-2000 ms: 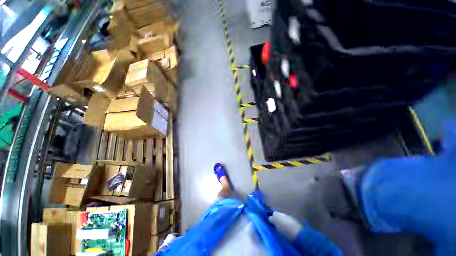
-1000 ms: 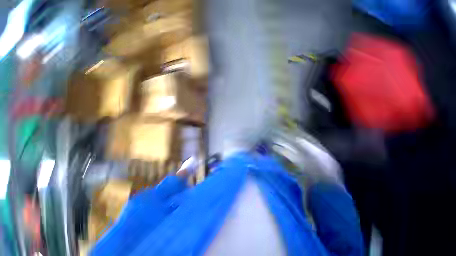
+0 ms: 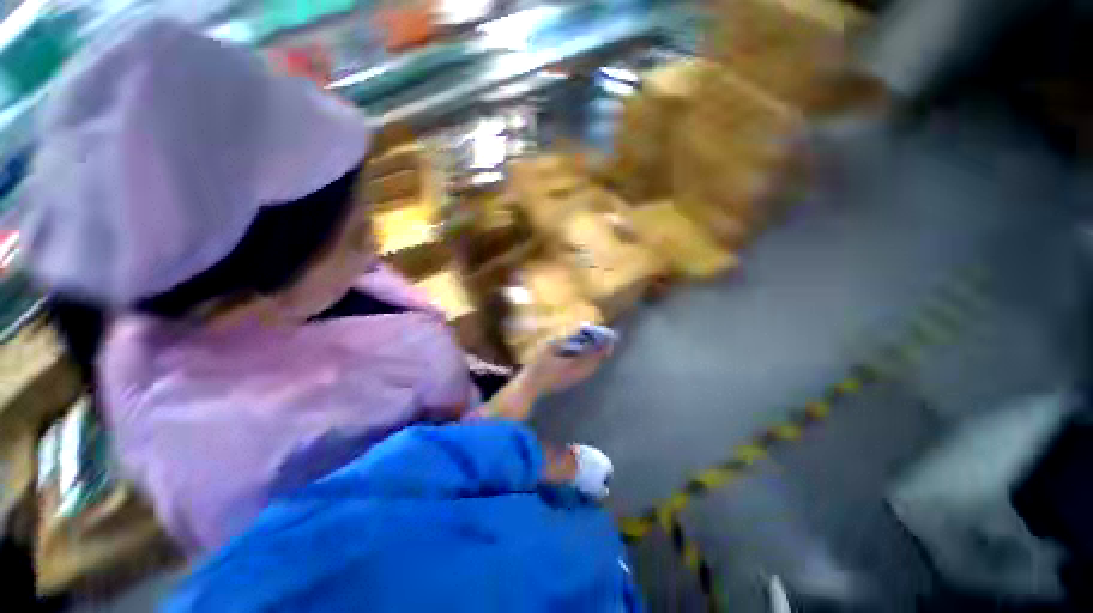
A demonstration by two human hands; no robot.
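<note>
The picture is blurred. My left hand (image 3: 591,471), in a white glove at the end of a blue sleeve, is low in the middle. Its fingers are too blurred to tell whether they hold anything. Just above it, another person's bare hand (image 3: 554,371) holds a small whitish and dark item (image 3: 586,341). The two hands look apart. My right hand cannot be made out.
A person in a lavender cap (image 3: 180,156) and pink coat (image 3: 288,419) is close on my left. Open cardboard cartons (image 3: 587,258) lie beyond. Yellow-black tape (image 3: 779,434) crosses the grey floor (image 3: 743,347). Dark shapes stand at the right edge.
The view has swung left, away from the black totes and the red sheet. The person in the lavender cap has come into view. My right hand has left the view.
</note>
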